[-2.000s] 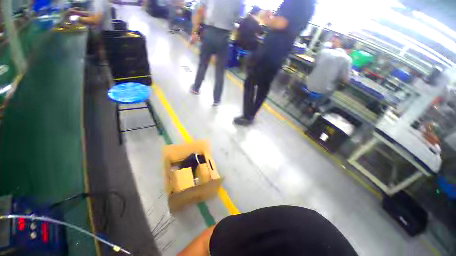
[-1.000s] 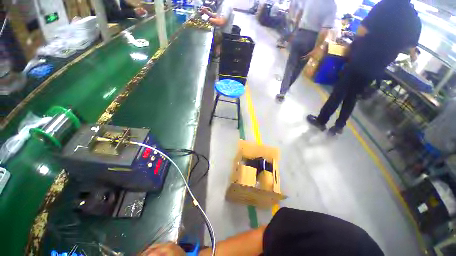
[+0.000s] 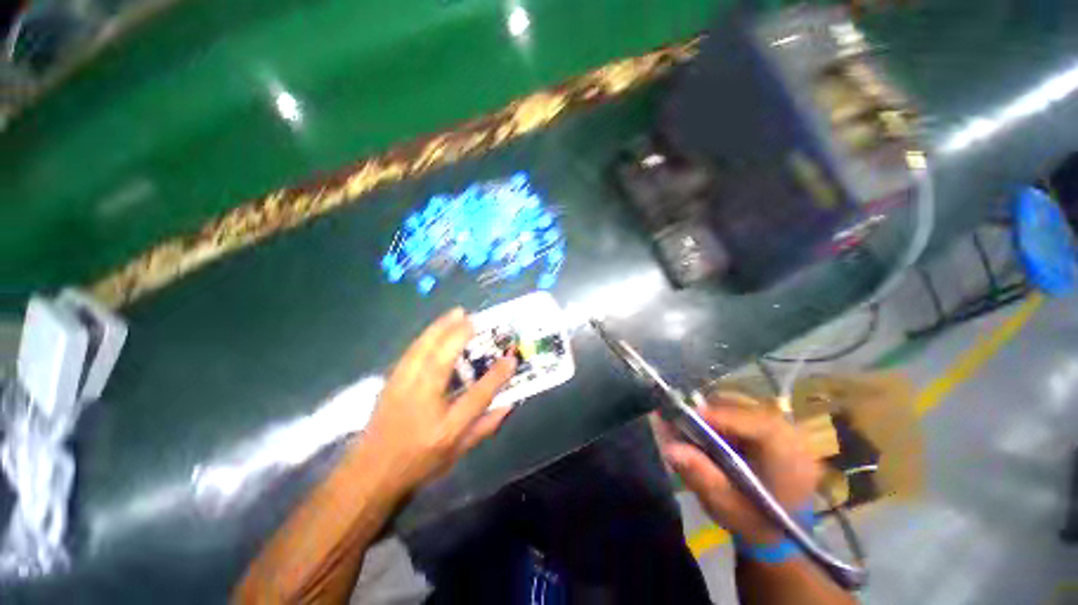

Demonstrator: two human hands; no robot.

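Observation:
My left hand (image 3: 432,408) holds an open white housing (image 3: 550,384) at the bench's front edge, with fingers over the circuit board (image 3: 546,345) inside. My right hand (image 3: 747,455) holds the soldering iron (image 3: 709,440), its tip pointing up and left, near the housing's right side but apart from it. A blue wristband (image 3: 774,547) is on my right wrist. A pile of blue disc components (image 3: 479,231) lies just beyond the housing. The picture is somewhat blurred, so fine board details cannot be told.
The dark soldering station (image 3: 768,154) stands back right, with the iron stand (image 3: 686,231) beside it. White housings (image 3: 71,355) with bagged cords (image 3: 36,490) lie at far left. Behind runs the green conveyor (image 3: 236,130). A cardboard box (image 3: 881,431) and blue stool (image 3: 1046,240) stand on the floor.
The view has swung from the aisle down to the bench. My left hand and the housing have come into view. My right hand, earlier cut off at the bottom edge, now shows with the iron.

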